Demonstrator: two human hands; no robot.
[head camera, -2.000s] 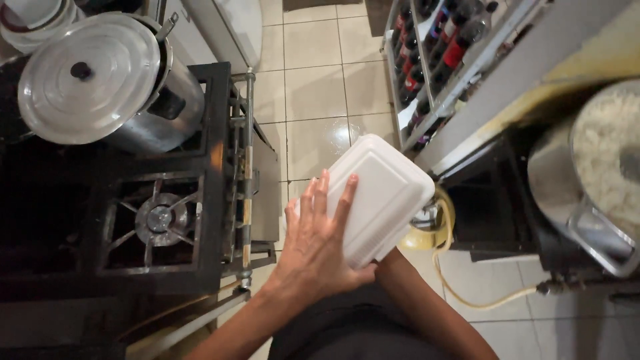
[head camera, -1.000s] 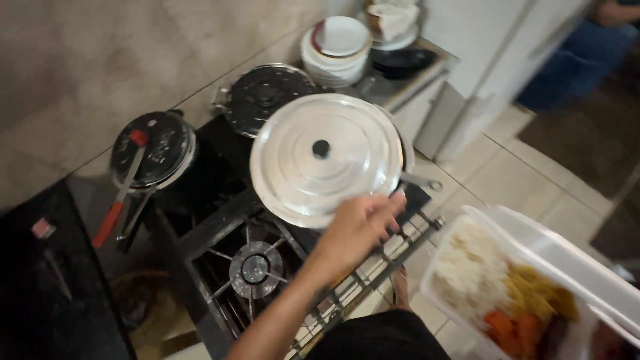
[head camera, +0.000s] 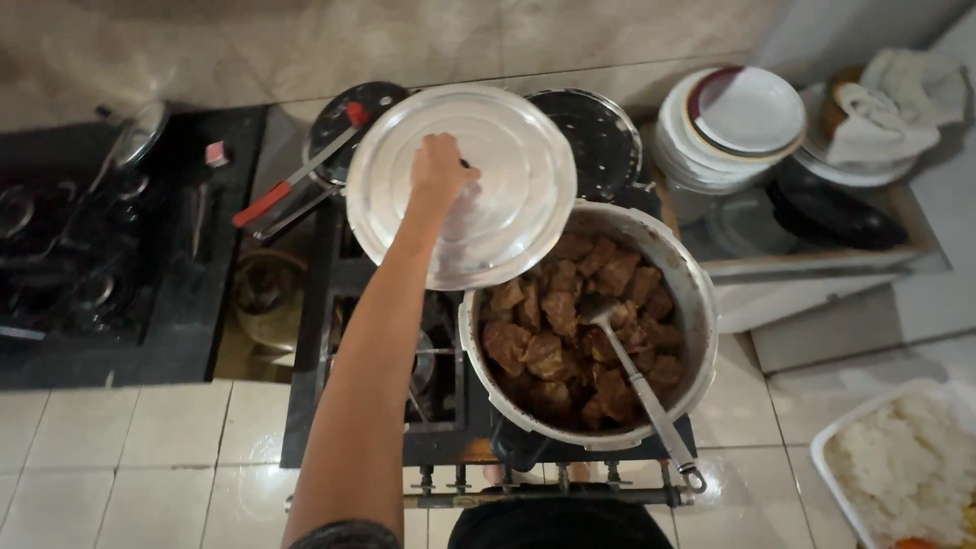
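Observation:
My left hand (head camera: 444, 169) grips the black knob of a round aluminium lid (head camera: 518, 168), holding it above the back of the stove, left of a large aluminium pot (head camera: 705, 305). The pot stands uncovered and holds chunks of cooked meat (head camera: 545, 354). A metal serving spoon (head camera: 648, 396) rests in the meat, its handle over the front rim. An open white foam container (head camera: 827, 476) with white rice (head camera: 900, 457) and a little orange and yellow food is at the lower right edge. My right hand is out of view.
Behind the lid are a black-lidded pan (head camera: 335, 164) with red-handled tongs (head camera: 286, 185) across it and a dark speckled lid (head camera: 602, 145). Stacked white plates (head camera: 751, 110) stand on the right counter. A gas burner (head camera: 423, 366) lies left of the pot. Another black stove (head camera: 175, 305) is farther left.
My left hand has taken the lid by its knob and moved it left off the pot, exposing the meat. The foam container, closed two seconds ago, is open. The view has swung to the stove.

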